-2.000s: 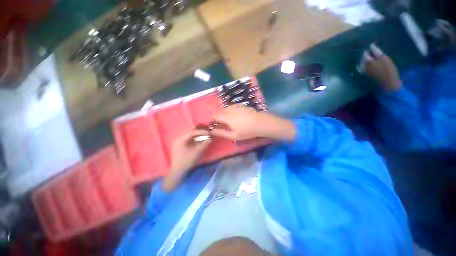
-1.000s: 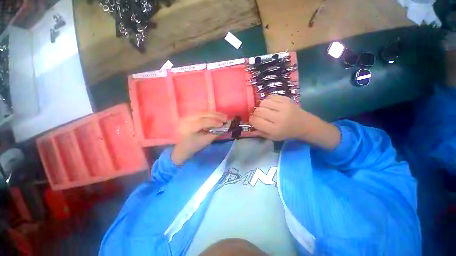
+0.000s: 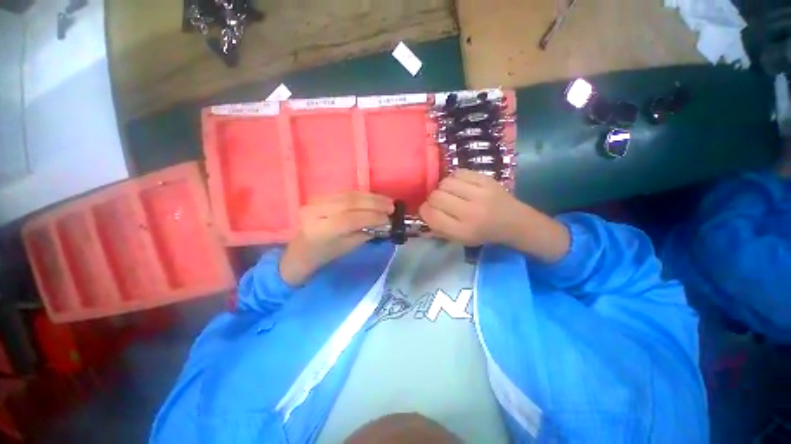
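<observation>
A black-and-silver piece (image 3: 399, 224) is held between both hands over the near edge of the salmon-red divided tray (image 3: 328, 102). Its dark part stands upright across the silver part. My left hand (image 3: 334, 227) grips its left silver end. My right hand (image 3: 473, 208) is at its right end; the fingertips partly hide that end. Similar pieces (image 3: 473, 137) lie stacked crosswise in the tray's rightmost compartment. My right hand covers the near part of that compartment. The other three compartments hold no pieces.
A second red tray (image 3: 130, 243) is at left, beside a white sheet (image 3: 61, 130). A loose pile (image 3: 221, 24) lies on the brown board. Square heads (image 3: 617, 142) lie on the green surface at right. White scraps (image 3: 713, 30) are at far right. A person's blue sleeve (image 3: 746, 243) shows at right.
The view has swung, so the tray now lies straighter and the pile sits at the top edge. Both hands still hold the piece, its dark part now more upright than a second ago.
</observation>
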